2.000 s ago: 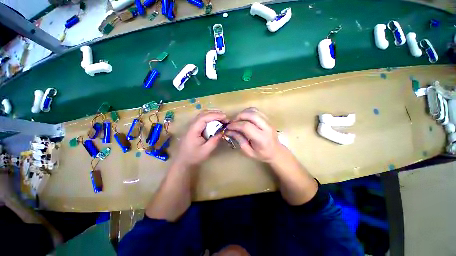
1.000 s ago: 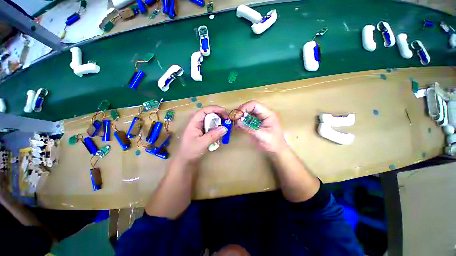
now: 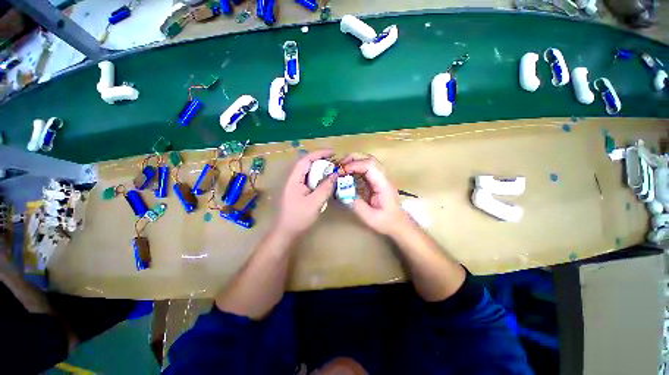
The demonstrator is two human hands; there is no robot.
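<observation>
My left hand (image 3: 302, 192) holds a white housing shell (image 3: 320, 173) at the middle of the bench. My right hand (image 3: 375, 196) holds a small circuit board (image 3: 345, 189) just right of the shell, its face pale and shiny. Reddish lead wires run between the two hands. The blue battery cell is mostly hidden by my left fingers and the shell. A white object with a thin dark tip (image 3: 417, 209) lies partly behind my right hand.
Battery-and-board assemblies (image 3: 235, 189) lie at the bench's left. Two white shells (image 3: 499, 209) lie to the right, with more piled at the far right (image 3: 640, 172). The green conveyor belt (image 3: 381, 95) beyond carries filled housings. A cardboard box (image 3: 623, 315) stands lower right.
The circuit board has turned over or tilted and moved closer to the shell in my left hand. The items on the belt have shifted left.
</observation>
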